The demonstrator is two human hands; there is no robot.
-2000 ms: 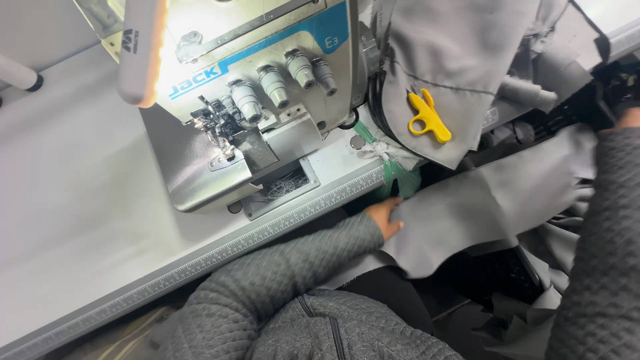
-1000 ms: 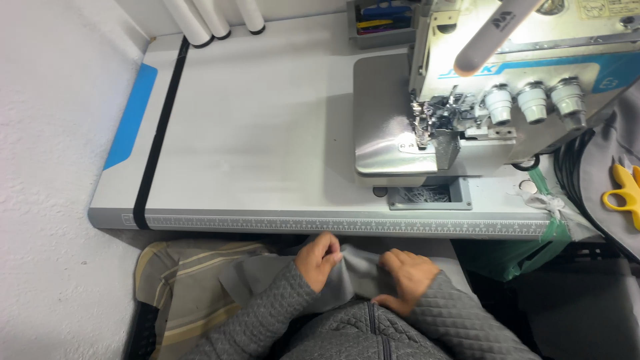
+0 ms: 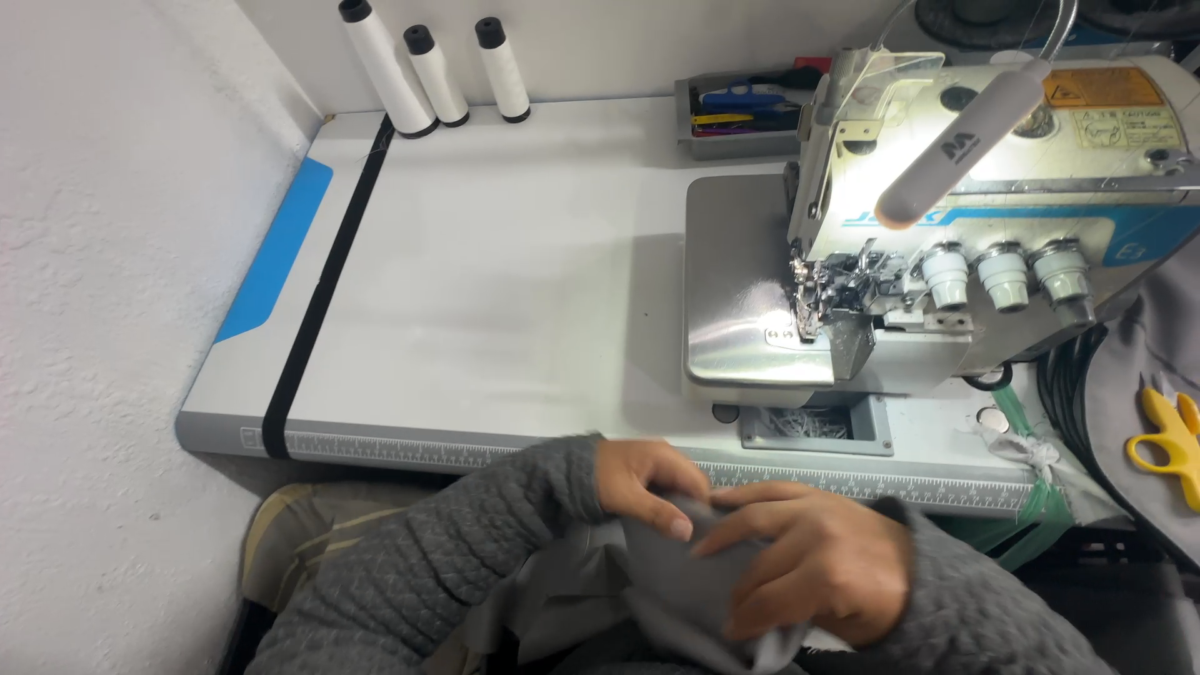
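Note:
A piece of grey fabric (image 3: 689,572) hangs between my hands at the front edge of the sewing table, over my lap. My left hand (image 3: 652,483) pinches its upper edge between thumb and fingers. On the fabric's right side lies my right hand (image 3: 806,553), slightly blurred, with its fingers bent over the cloth and gripping it. Just beyond my hands stands an overlock sewing machine (image 3: 1022,206) with a polished metal work plate (image 3: 741,281). Its lamp shines on the needle area, where no fabric lies.
White thread cones (image 3: 504,70) stand at the back left. A grey tray (image 3: 741,143) holds tools behind the machine. Yellow thread snips (image 3: 1167,445) rest on grey fabric at right. A black elastic band (image 3: 328,281) crosses the table; a green strip (image 3: 1041,506) is tied at its front.
The view has swung left since the earliest frame, where my left hand was at grey fabric right of the machine. Since one second ago, my hands have come closer together on the fabric.

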